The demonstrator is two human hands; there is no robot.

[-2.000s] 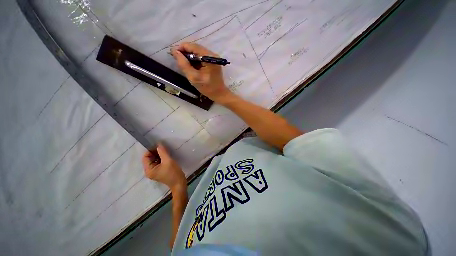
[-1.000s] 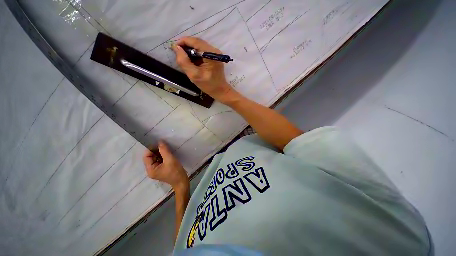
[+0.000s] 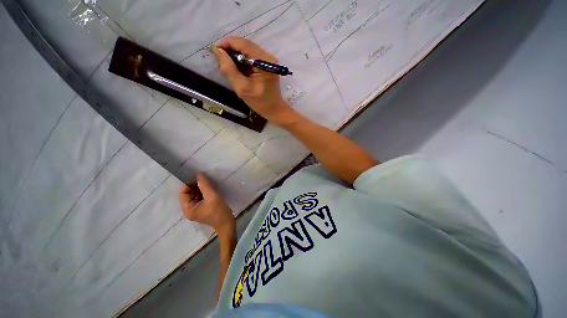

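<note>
My left hand (image 3: pixel 206 204) grips the near end of a long grey steel rule (image 3: pixel 114 118), which runs from it up to the top left of the view. My right hand (image 3: pixel 253 81) holds a black pen (image 3: pixel 264 64), its tip end at the thumb and fingertips low over the white pattern sheet (image 3: pixel 143 186). Whether the tip touches the sheet, I cannot tell. A dark brown-black oblong (image 3: pixel 180 82) with a silver bar lies on the sheet, partly under or behind my right hand.
Thin dark lines and small written labels (image 3: pixel 341 17) mark the sheet. Shiny clear tape (image 3: pixel 87 13) lies at the top left. The table edge (image 3: pixel 398 79) runs diagonally between the sheet and my pale green T-shirt. Pale floor (image 3: pixel 472 155) shows at the right.
My right hand with the pen has shifted slightly up in the view. The dark oblong and the sheet also appear slightly shifted, up and left. Both hands keep their holds.
</note>
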